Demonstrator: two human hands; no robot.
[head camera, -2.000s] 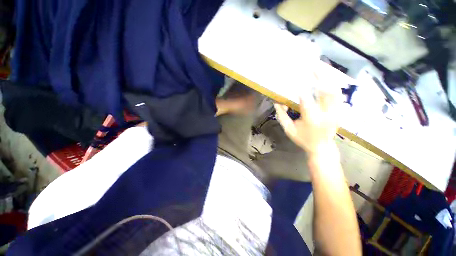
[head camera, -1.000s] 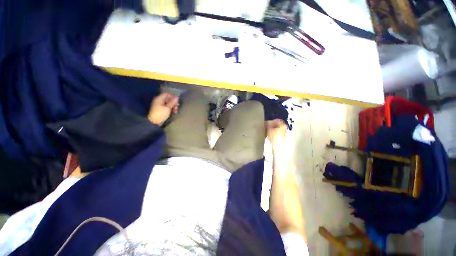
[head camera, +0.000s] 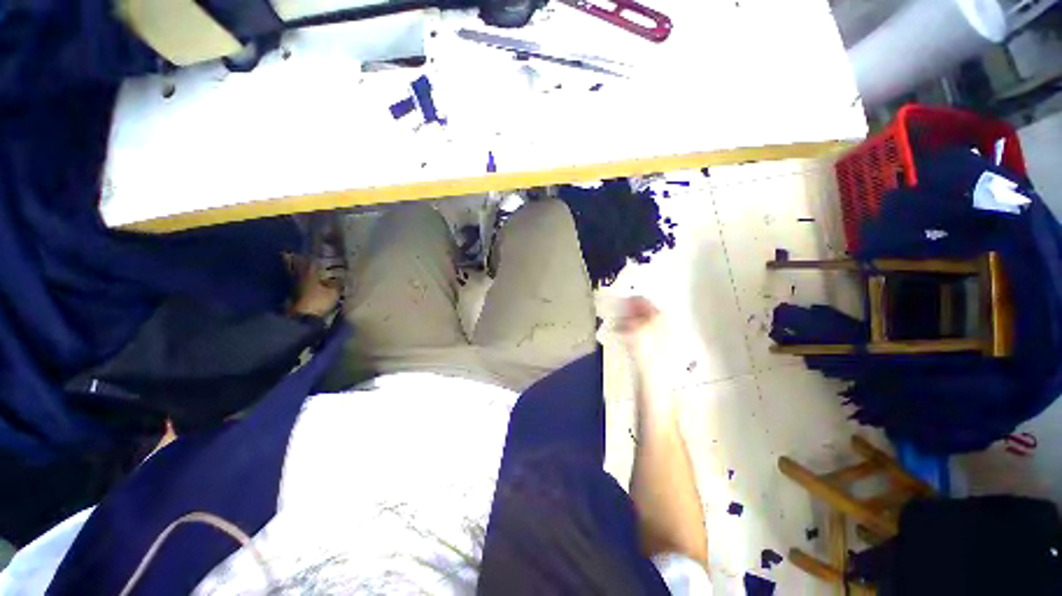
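My left hand is beside my left knee. It is small, and dark fabric hides its wrist; its grip is unclear. A black fabric piece lies over my left forearm, against a large navy garment heap at the left edge. My right hand is blurred beside my right thigh, below the table edge, and its fingers are not clear. The white table with its yellowish edge is in front of my knees. Dark-red snips, a thin grey metal tool and small navy scraps lie on it.
A red openwork basket with navy cloth stands at the right. A wooden stool is beside it, and another wooden stool is at the lower right. Dark scraps are heaped on the floor behind my right knee.
The view has swung right and down. My right hand has gone from over the table edge to beside my right thigh. The left hand shows farther left, still by the black fabric.
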